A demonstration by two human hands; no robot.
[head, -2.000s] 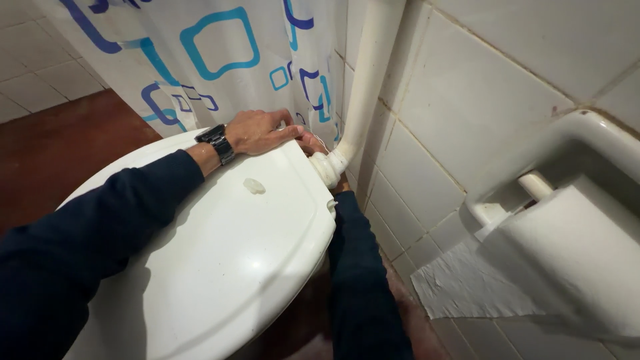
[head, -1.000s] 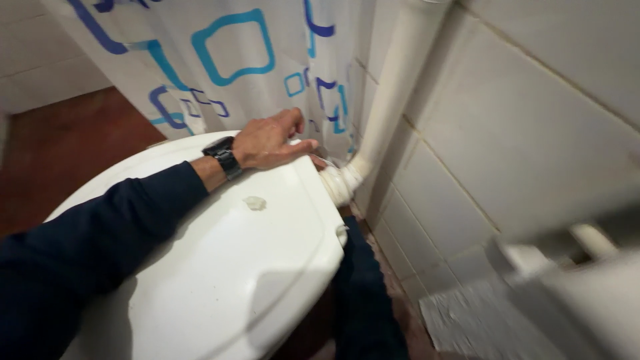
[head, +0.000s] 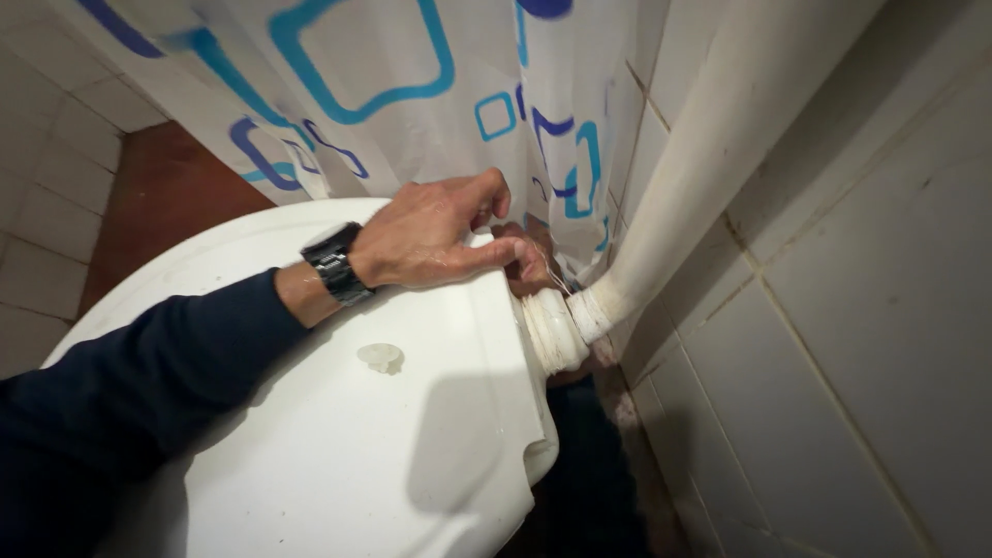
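Note:
My left hand [head: 434,232], with a dark watch [head: 339,263] on its wrist, rests on the back edge of a white toilet [head: 310,434]. Its fingers are bent, and the thumb reaches toward my other hand. My right hand [head: 533,260] comes from below, behind the toilet's rear edge, and is partly hidden. Thin whitish thread [head: 554,271] runs from its fingers to the joint. A white pipe fitting [head: 554,332] wrapped with thread joins the toilet to a white pipe [head: 705,163]. A small translucent plastic piece [head: 380,357] lies on the toilet's flat top.
A shower curtain [head: 434,147] with blue squares hangs just behind the toilet. On the right, a tiled wall [head: 852,310] runs close beside the pipe. Reddish floor [head: 163,194] and more tiles show at the left.
The view has come closer to the pipe joint, and the toilet paper roll at the right is out of view. My left hand has lifted its fingers somewhat from where they bent over the edge.

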